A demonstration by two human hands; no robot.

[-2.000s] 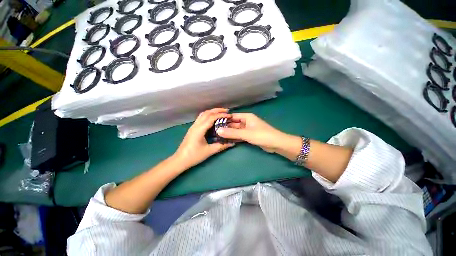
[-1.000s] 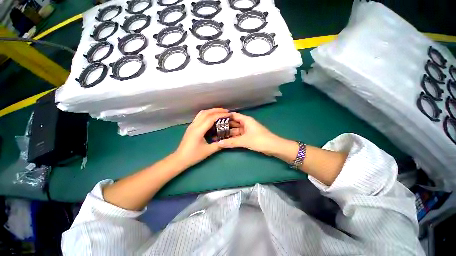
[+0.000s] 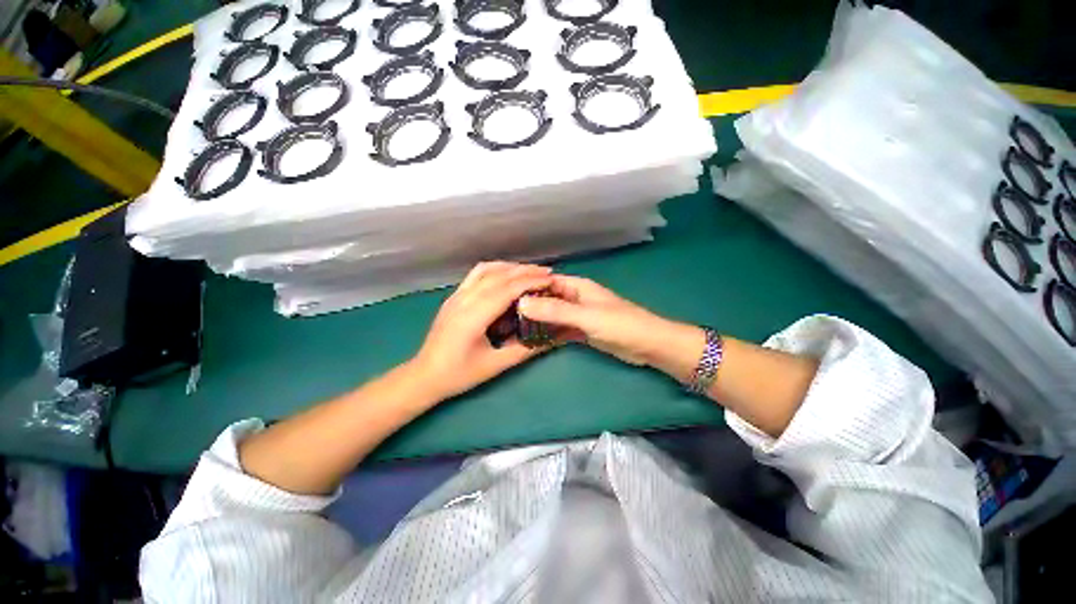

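Note:
A small stack of dark watch case rings (image 3: 535,330) is held between both hands over the green bench, mostly hidden by the fingers. My left hand (image 3: 474,321) is curled around its left side. My right hand (image 3: 598,319) grips it from the right, with the thumb across the top. How many rings are in the stack cannot be told. Just beyond my hands, more dark rings (image 3: 409,132) lie flat in rows on a thick white stack of foam sheets (image 3: 437,230).
A second foam stack (image 3: 850,153) with dark rings (image 3: 1012,256) stands at the right. A black box (image 3: 128,309) and a crumpled clear bag (image 3: 71,409) are at the left of the green bench (image 3: 472,419). Yellow edge lines run behind the stacks.
The held rings' bright edges, showing between my hands a second ago, are now mostly covered; my right thumb has moved over them. Both hands stay in about the same place.

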